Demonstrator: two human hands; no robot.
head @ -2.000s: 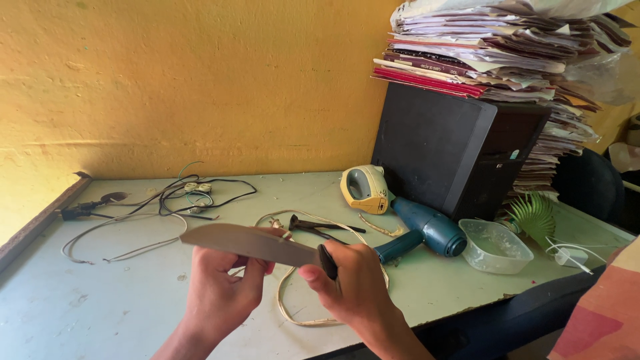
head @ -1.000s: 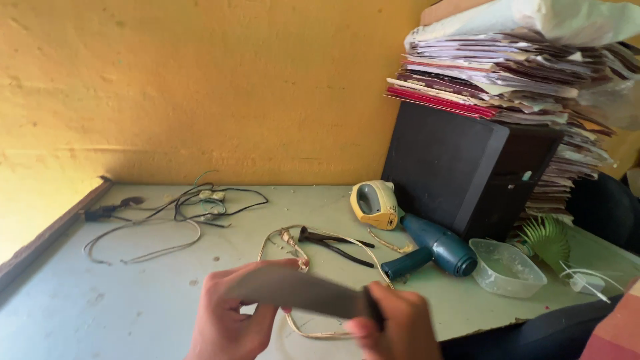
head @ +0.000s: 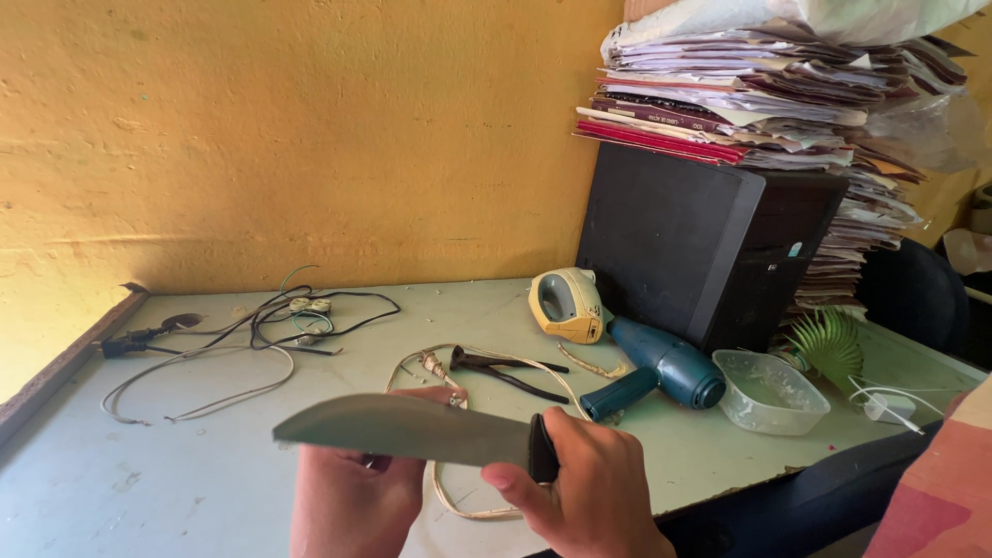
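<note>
My right hand (head: 593,484) grips the black handle (head: 544,449) of a large knife (head: 411,426), whose broad blade points left, its flat side facing up toward me. Behind and below the blade is my left hand (head: 356,496), fingers curled on a thin off-white electrical cord (head: 473,513); the blade hides much of the grip. Just beyond those fingers lies the cord's two-pin plug (head: 434,366). The cord loops over the table around black-handled pincers (head: 504,370). A blue hair dryer (head: 666,368) lies beyond my right hand.
Black and grey cords (head: 263,329) with sockets lie at the table's (head: 194,480) back left. A yellow-and-white appliance (head: 570,306), black computer tower (head: 682,240) topped with papers (head: 736,101), clear plastic tub (head: 771,395), green fan-shaped item (head: 829,349) and white charger (head: 890,407) stand or lie to the right.
The knife has turned a little, with more of its blade's flat side showing than two seconds ago. Both hands remain close together, the knife still in my right hand.
</note>
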